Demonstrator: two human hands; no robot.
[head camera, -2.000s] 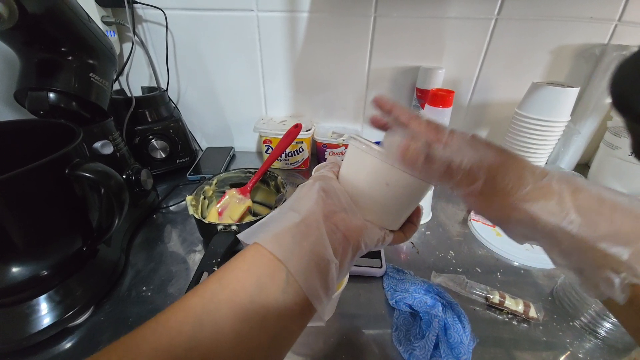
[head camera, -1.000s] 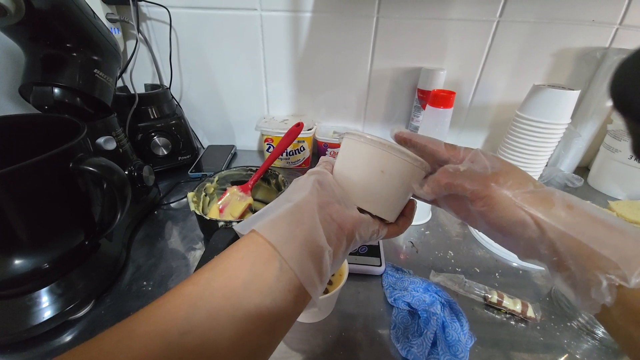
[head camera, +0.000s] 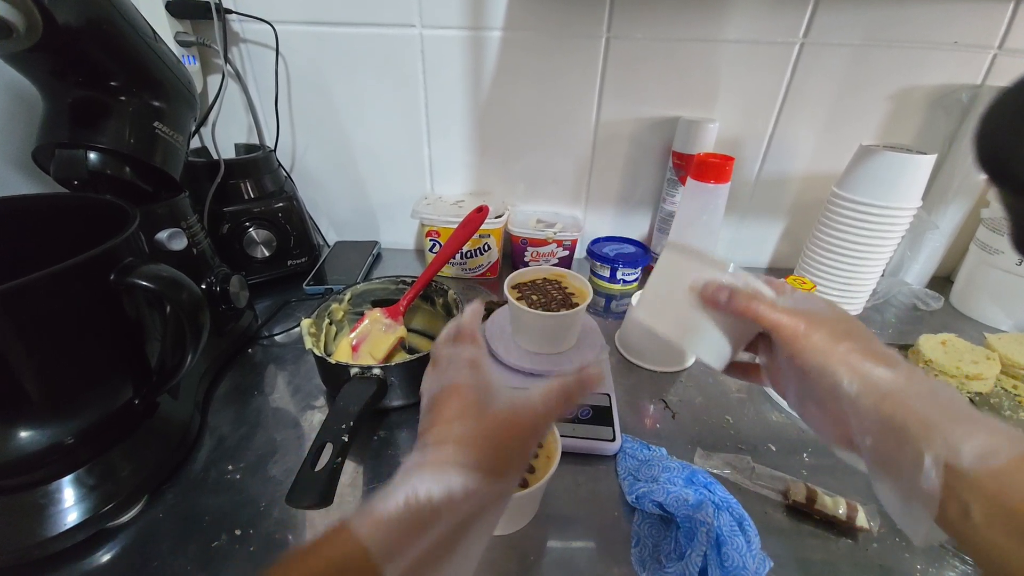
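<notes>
My right hand, in a clear plastic glove, grips a white paper cup, blurred and tilted above the counter. Gloved too, my left hand is empty, its thumb and fingers spread in front of a kitchen scale. On the scale's round plate stands a filled paper cup topped with dark chocolate lines. Another filled cup with dark dots on its yellowish surface is partly hidden by my left wrist. Behind the right hand's cup stands a further white cup.
A saucepan holding cream and a red spatula sits left of the scale. A black stand mixer fills the far left. A blue cloth, a wrapped chocolate bar, stacked cups and cake rounds lie rightward.
My left hand has let go of the cup it held up with the right hand near it. The scale's plate, hidden before, now shows with a filled cup on it.
</notes>
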